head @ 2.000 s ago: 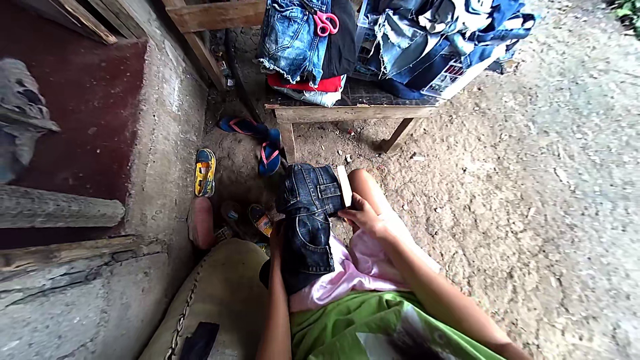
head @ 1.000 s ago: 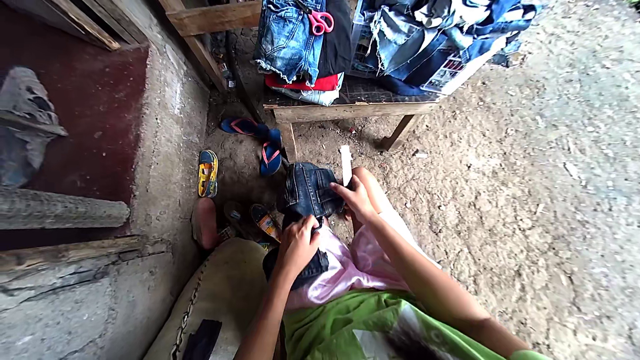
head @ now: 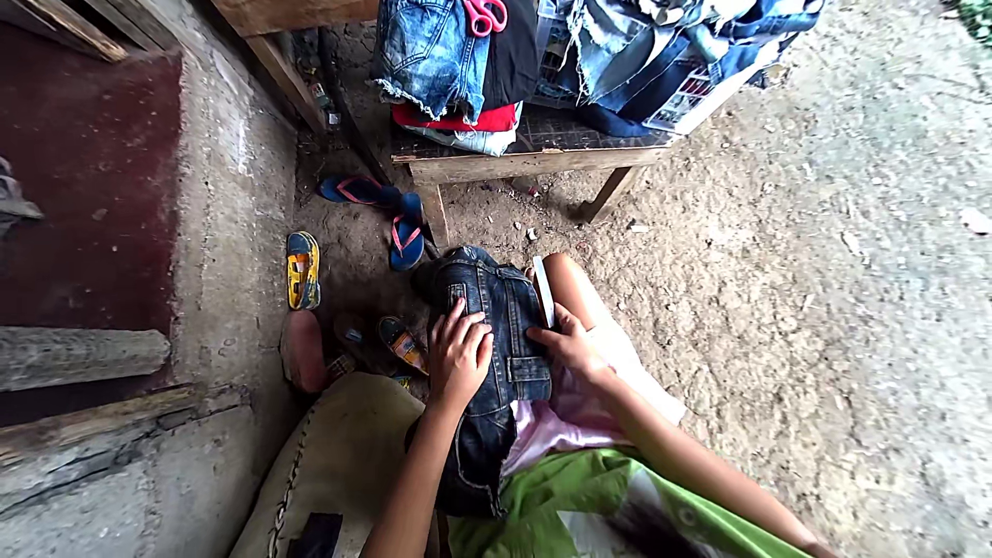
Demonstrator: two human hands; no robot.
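Note:
A dark blue denim garment with seams, a waistband-like part and a belt loop lies over my lap and knee. My left hand rests palm down on the denim, fingers slightly spread and gripping nothing. At the garment's right edge, my right hand is closed around the lower end of a thin whitish flat strip, which points away from me; what kind of tool it is, I cannot tell. The right fingertips touch the denim edge. The garment's far side and underside are hidden.
Ahead stands a low wooden table with folded denim shorts, pink-handled scissors and a plastic crate heaped with denim. Flip-flops and shoes lie at left by a concrete ledge; a stuffed sack is beside me.
The left hand has moved from the denim near my lap to lie flat farther forward on it. The denim is more spread out now. The right hand still holds the strip seen one second ago.

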